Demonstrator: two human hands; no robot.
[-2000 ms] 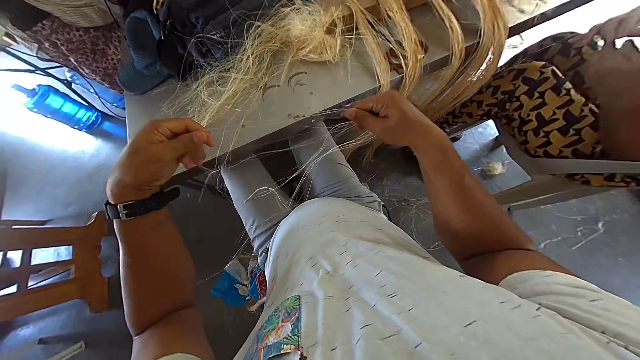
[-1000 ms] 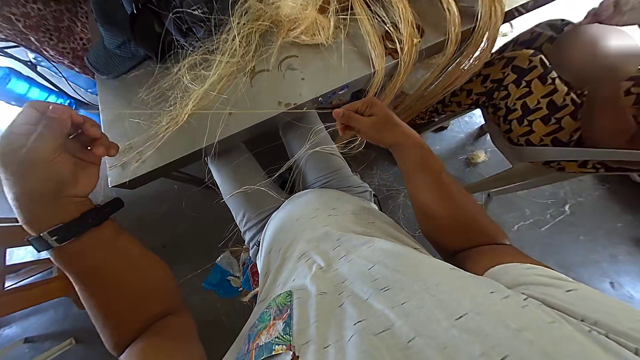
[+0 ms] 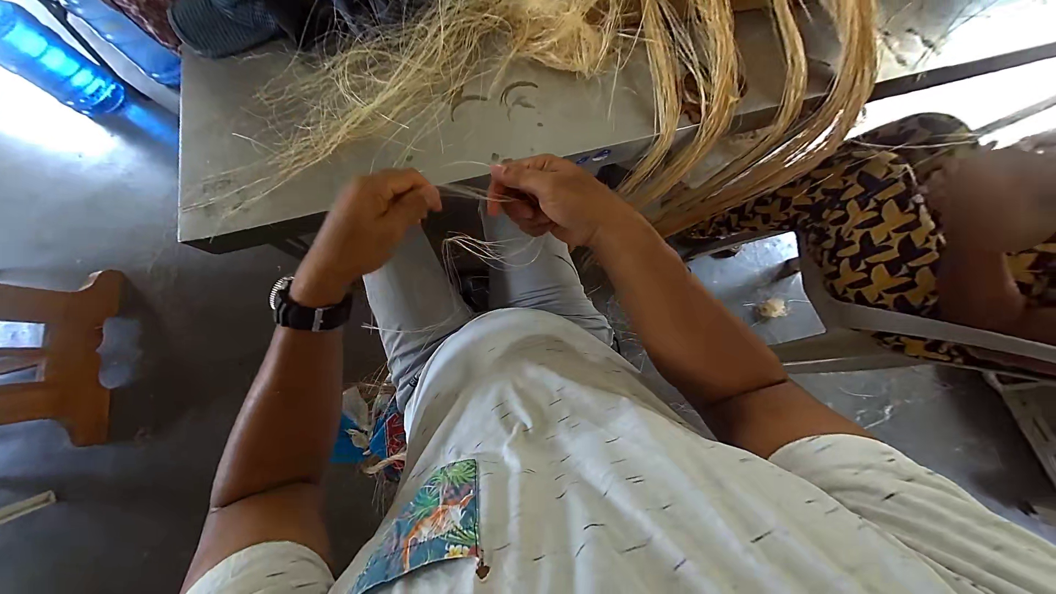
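Observation:
Thin pale plant fibres (image 3: 464, 191) stretch between my two hands, just in front of the table's near edge. My left hand (image 3: 371, 223), with a black-strapped watch on its wrist, pinches them at the left. Close by on the right, my right hand (image 3: 549, 198) grips their other end between thumb and curled fingers. A loose loop of fibres (image 3: 478, 246) hangs below, over my grey trousers. On the table lies a tangled heap of straw-coloured fibres (image 3: 396, 74); long hanks of fibre (image 3: 701, 91) droop over the edge to its right.
The grey table (image 3: 223, 157) has dark cloth (image 3: 223, 25) at its back left. A wooden chair (image 3: 74, 355) stands left, near blue water bottles (image 3: 62, 62). At right sits another person in patterned clothing (image 3: 874, 223). A colourful bag (image 3: 384, 433) with fibre scraps is on the floor.
My left hand swung out to the left, a strand stretched between the hands, and has now come back close to my right hand. My right hand has stayed near the table edge.

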